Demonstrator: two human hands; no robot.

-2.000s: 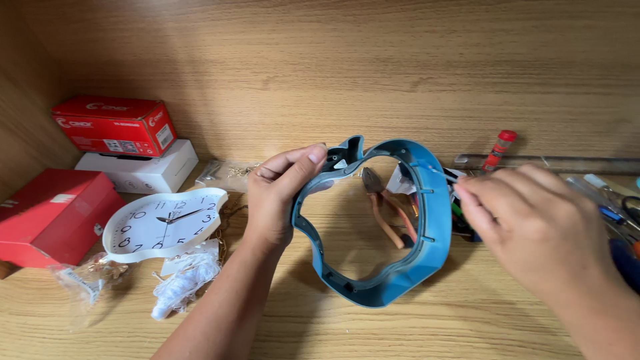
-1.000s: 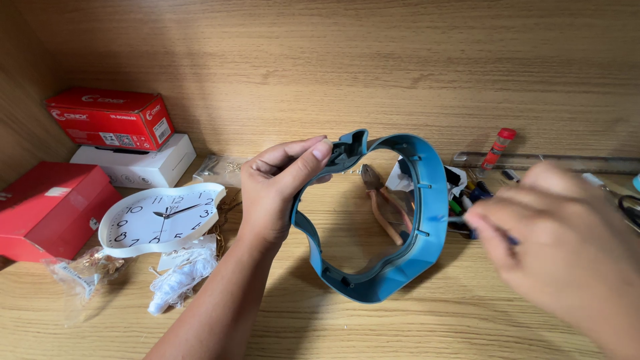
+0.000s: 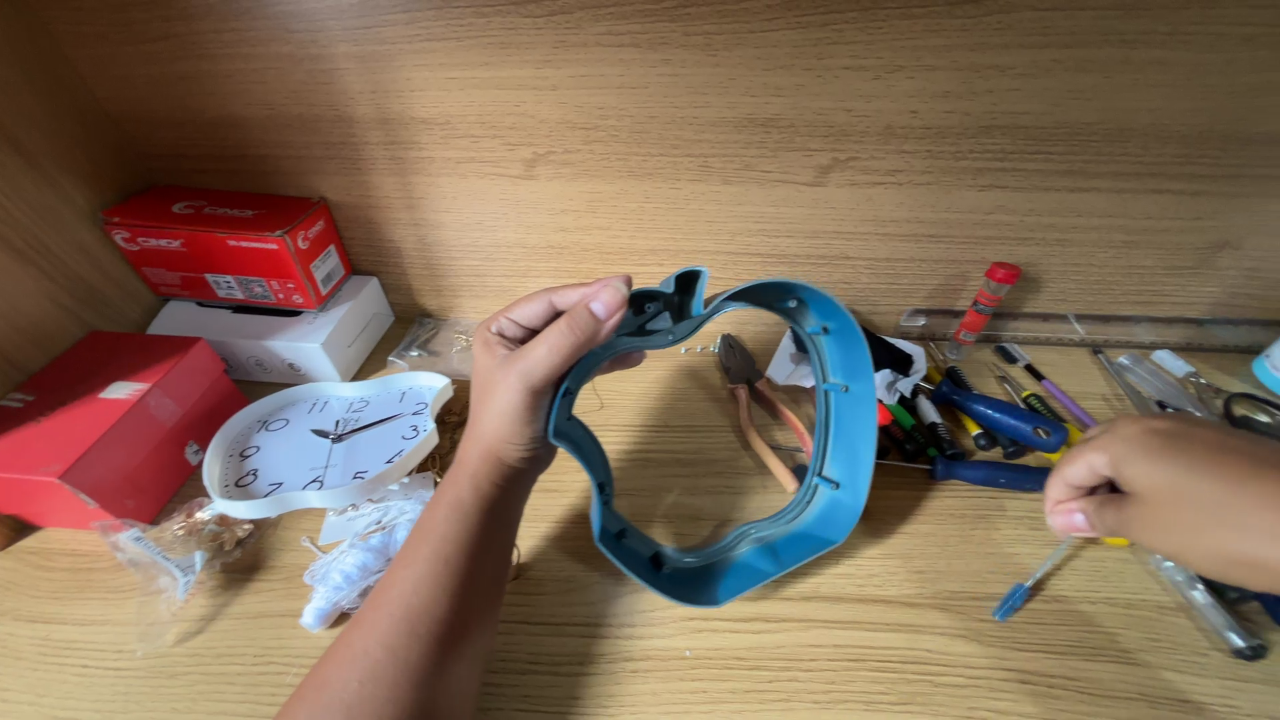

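Observation:
My left hand (image 3: 540,370) grips the upper left of a blue plastic apple-shaped clock frame (image 3: 845,430), held up with its hollow inner side facing me. Small posts stand along its inner wall. At the right, my right hand (image 3: 1150,490) pinches a thin clear handle whose blue-bristled brush (image 3: 1012,600) points down and left. Combination pliers (image 3: 755,400) with worn orange handles lie beyond the frame's opening. The white clock face with its hands (image 3: 330,440) lies at the left, near my left forearm.
Red boxes (image 3: 230,245) and a white box (image 3: 290,335) are at the back left. White string (image 3: 365,560) and a plastic bag (image 3: 175,550) lie below the clock face. Right are blue-handled screwdrivers (image 3: 1000,415), pens, a ruler (image 3: 1120,328) and a red-capped tube (image 3: 985,305).
My right hand has moved away from the frame's right side, farther right and lower, and the blue bristles now show. My left hand keeps hold of the frame.

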